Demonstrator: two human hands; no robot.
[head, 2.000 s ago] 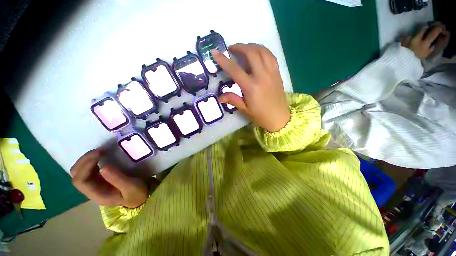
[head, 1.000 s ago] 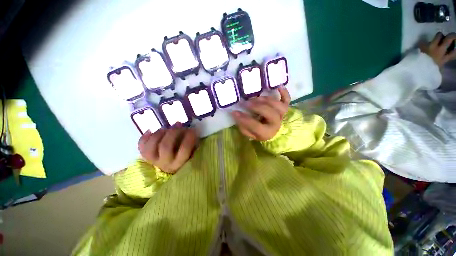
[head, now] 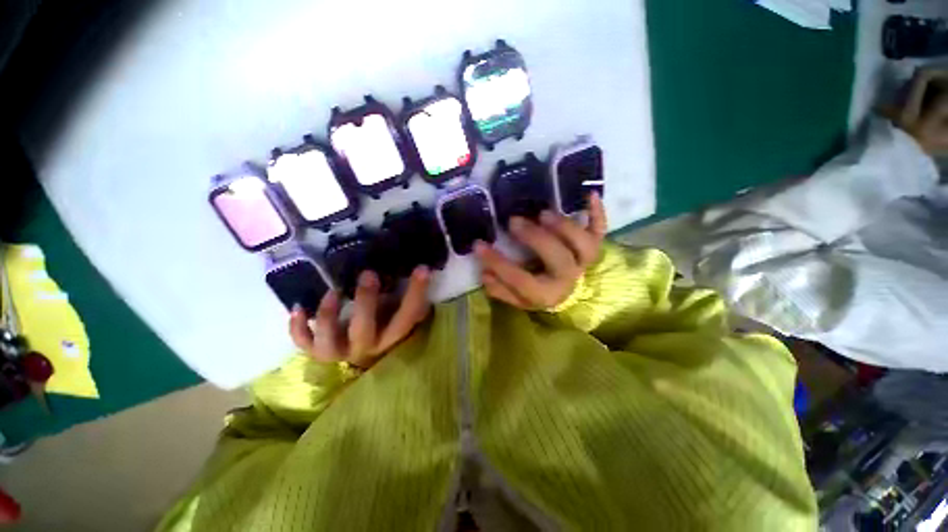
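Observation:
Several smartwatch units lie in two rows on a white work sheet [head: 135, 135]. In the far row, most touchscreens [head: 367, 151] glow white; the leftmost watch [head: 252, 213] is pinkish, and the rightmost watch [head: 497, 96] shows green text with a bright band. The near-row watches are dark, such as the pale purple one [head: 467, 218]. My left hand [head: 364, 320] has its spread fingertips at the lower edges of the left near-row watches. My right hand [head: 546, 255] has spread fingers at the right ones, one fingertip on the end watch [head: 579, 179]. Neither hand grips anything.
A yellow scrap [head: 64, 338] with a dark red knob [head: 37, 367] lies on the green mat [head: 707, 104] at the left. White paper [head: 809, 10] is at the top right. A neighbour's white sleeve [head: 832, 249] and hand are at the right. A dark item [head: 915, 37] lies beyond.
The near-row screens have gone from glowing white to dark. My left hand's fingers have spread. My right hand, earlier over the far-right watches, has come down to the near row.

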